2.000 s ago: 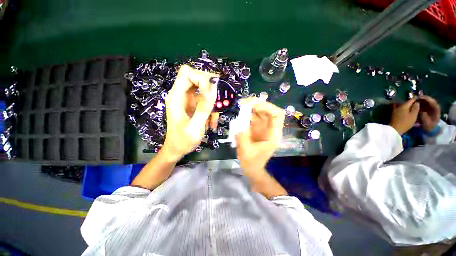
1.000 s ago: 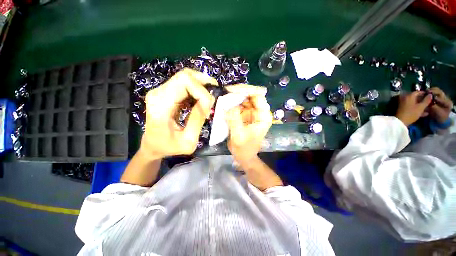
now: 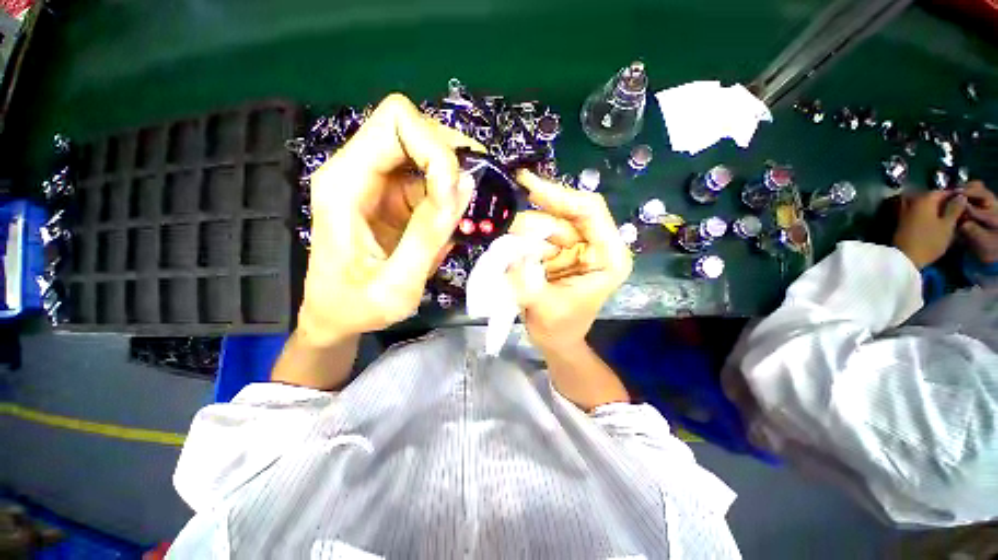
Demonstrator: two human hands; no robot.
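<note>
My left hand (image 3: 378, 219) holds a small dark watch-like item (image 3: 473, 164) between thumb and forefinger, above the heap. My right hand (image 3: 571, 260) holds a crumpled white wiping cloth (image 3: 495, 287), with its forefinger pointing towards the item. The item's face is hard to make out; two round parts with red faces (image 3: 477, 228) show just below it. The heap of black straps with shiny metal loops (image 3: 506, 129) lies behind and around my hands, partly hidden by them.
A dark compartment tray (image 3: 175, 219) lies left, with a blue bin (image 3: 20, 257) beyond. Silver-topped round parts (image 3: 714, 181), a clear cone-shaped bottle (image 3: 616, 109), white sheets (image 3: 711, 115) and a metal post (image 3: 832, 49) are right. Another person's sleeve (image 3: 854, 361) is at far right.
The small item is tilted differently between my hands. My right forefinger has straightened and the cloth hangs lower. The red faces show again after being mostly covered. The whole view has shifted slightly.
</note>
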